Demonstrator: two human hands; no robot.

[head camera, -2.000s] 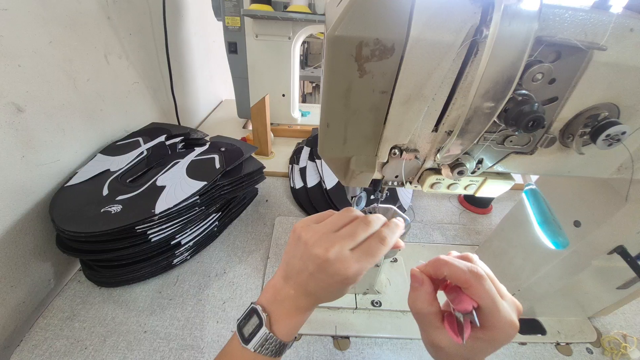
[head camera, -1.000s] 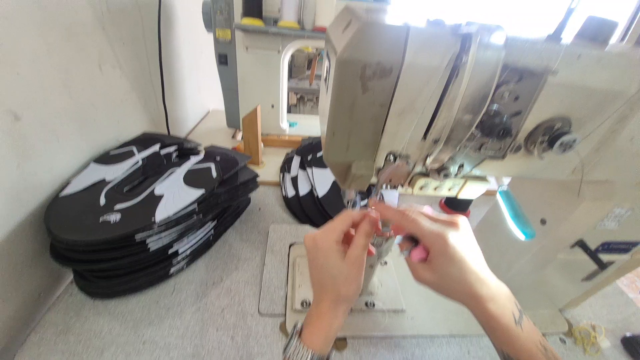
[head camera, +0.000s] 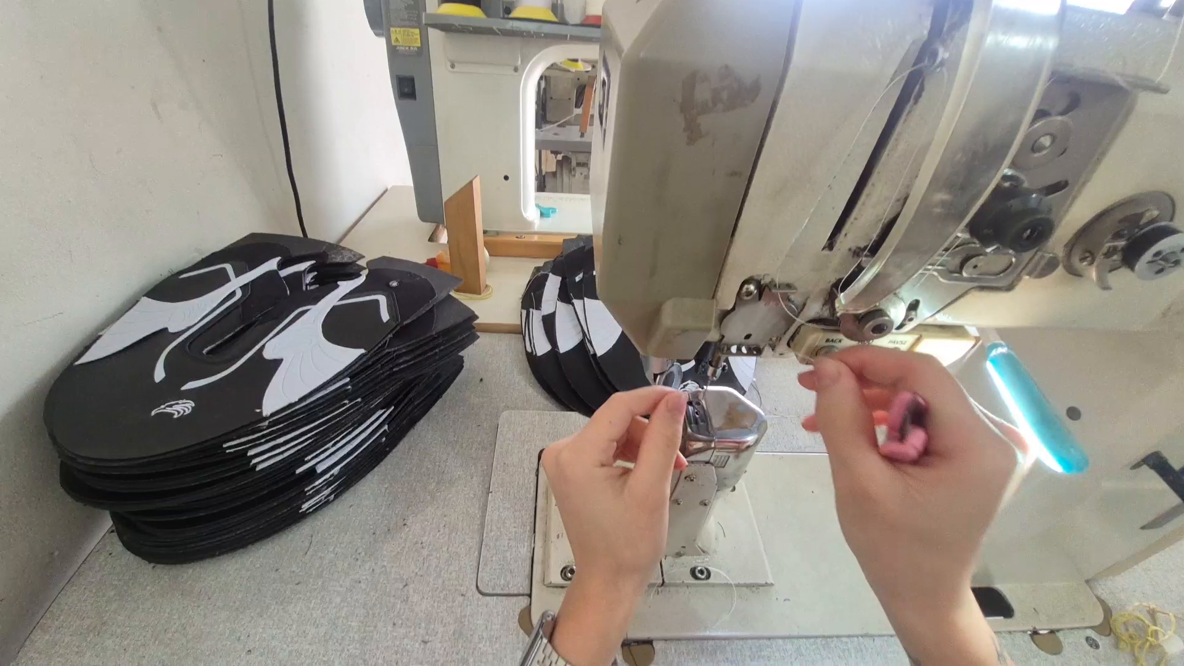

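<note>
A post-bed industrial sewing machine [head camera: 703, 166] fills the right side. My left hand [head camera: 615, 481] is in front of its metal post [head camera: 726, 430], thumb and index fingertip pinched together just left of the post top; whatever is between them is too small to make out. My right hand [head camera: 911, 462] is raised right of the post, below the machine head, with a pink-handled tool [head camera: 905, 427] held in the palm. Its thumb and index finger are pinched near a fine thread. The needle area [head camera: 712, 361] sits above the post, between the hands.
A tall stack of black shoe-upper pieces with white overlays [head camera: 231, 370] stands on the left of the grey table [head camera: 370, 573]. More such pieces [head camera: 564, 333] lie behind the post. A wooden block [head camera: 465, 236], a second sewing machine [head camera: 481, 120] and a lit blue lamp [head camera: 1036, 407] are also around.
My hands, together at the top of the post one second ago, are now apart, the right one further right. Two seconds ago the pink tool's metal blades showed in my right hand.
</note>
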